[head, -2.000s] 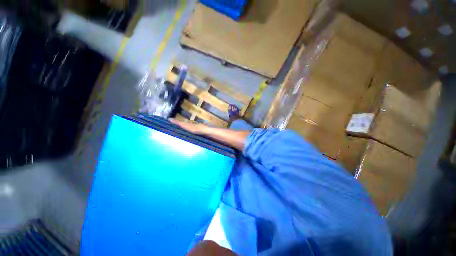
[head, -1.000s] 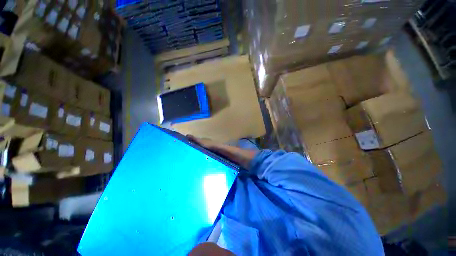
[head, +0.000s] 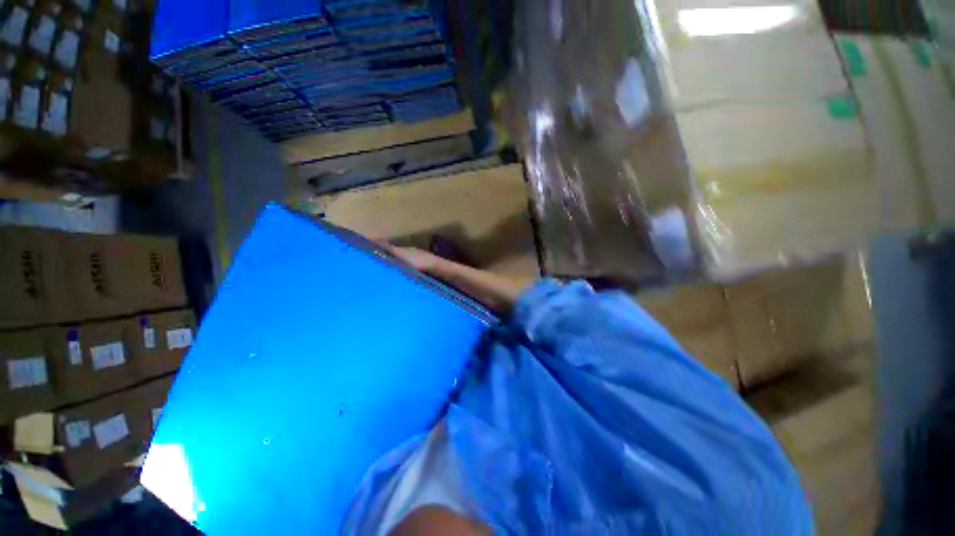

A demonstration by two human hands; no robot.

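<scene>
A torso-wide stack of blue sheets or trays (head: 314, 366) is held against my light blue smock, tilted, its flat glossy top towards the camera and its thin dark layered edge on the far side. My right hand (head: 424, 262) lies along that far edge and grips it; the fingertips are partly hidden by the stack. My left hand is not in view. The underside of the stack is hidden.
Blue stacks with dark layered sides (head: 346, 68) stand ahead. Brown cardboard (head: 461, 209) lies before them. A film-wrapped load (head: 597, 147) and cartons (head: 806, 366) are on the right. Labelled cartons (head: 94, 283) stand on the left.
The view has moved forward and tipped up, so the blue stacks look larger. The small blue-edged black tray on the cardboard is no longer visible. My right hand keeps its hold.
</scene>
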